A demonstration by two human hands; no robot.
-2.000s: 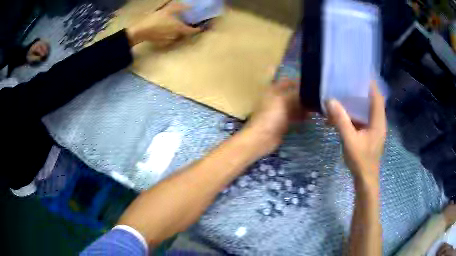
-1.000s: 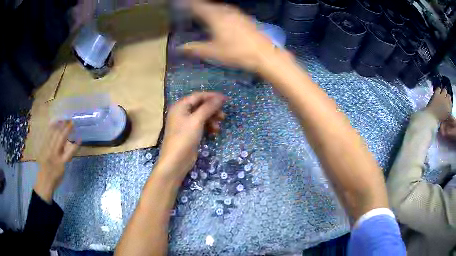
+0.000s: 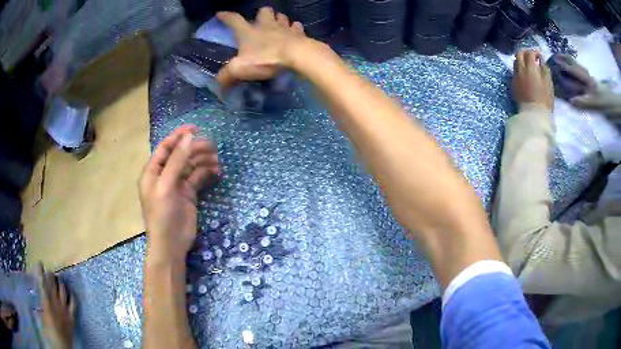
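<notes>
My right hand [image 3: 262, 51] is stretched out at the top centre, fingers spread over a dark oblong part [image 3: 204, 54] with a translucent whitish-blue piece [image 3: 216, 31] beside it. Clear film and blurred dark shapes lie under the palm; whether the fingers grip anything is hidden. My left hand [image 3: 173, 180] is raised left of centre, fingers loosely curled and slightly blurred, with nothing visible in it. Small dark plugs with pale centres [image 3: 243, 247] lie loose on the bubble wrap below and to the right of it.
A joined translucent-and-black unit [image 3: 68, 126] stands on the cardboard [image 3: 112, 198] at left. Stacked dark housings [image 3: 378, 31] line the back. A person's sleeved arm [image 3: 528, 198] and hands are at right, beside a white sheet [image 3: 579, 129]. Another hand [image 3: 58, 310] is at lower left.
The view has shifted right. My right hand has come down onto the dark part. My left hand has lifted away from the plugs. The neighbour's hand and the nearer unit have left the cardboard.
</notes>
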